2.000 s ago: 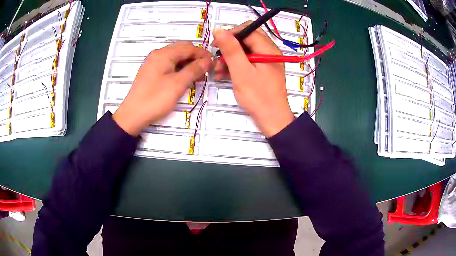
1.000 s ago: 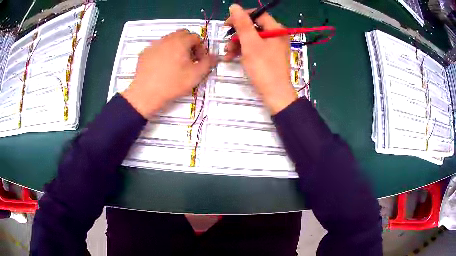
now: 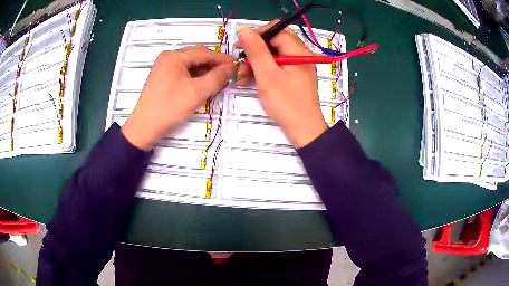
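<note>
My right hand (image 3: 287, 84) holds the black test probe (image 3: 282, 27) and the red test probe (image 3: 304, 59), tips pointing left. My left hand (image 3: 181, 89) pinches a tiny pale wire tip (image 3: 236, 61) where the probe tips meet it; exact contact is too small to tell. The white blister tray (image 3: 221, 195) lies under both hands with long white pouch cells (image 3: 173, 183) in two columns. Yellow tape (image 3: 209, 187) and thin red and black lead wires (image 3: 216, 134) show at the cell ends. My hands cover part of the upper cells.
Filled tray stacks stand at left (image 3: 39, 84) and right (image 3: 466, 106) on the dark green mat (image 3: 385, 111). Red and black test leads (image 3: 312, 34) with a blue spot run beyond the tray's top. Red stools (image 3: 466, 232) show below the bench edge.
Against one second ago, my hands and probes sit slightly lower in the picture and the tray slightly left. The left fingers have come up to the probe tips, which were apart from them.
</note>
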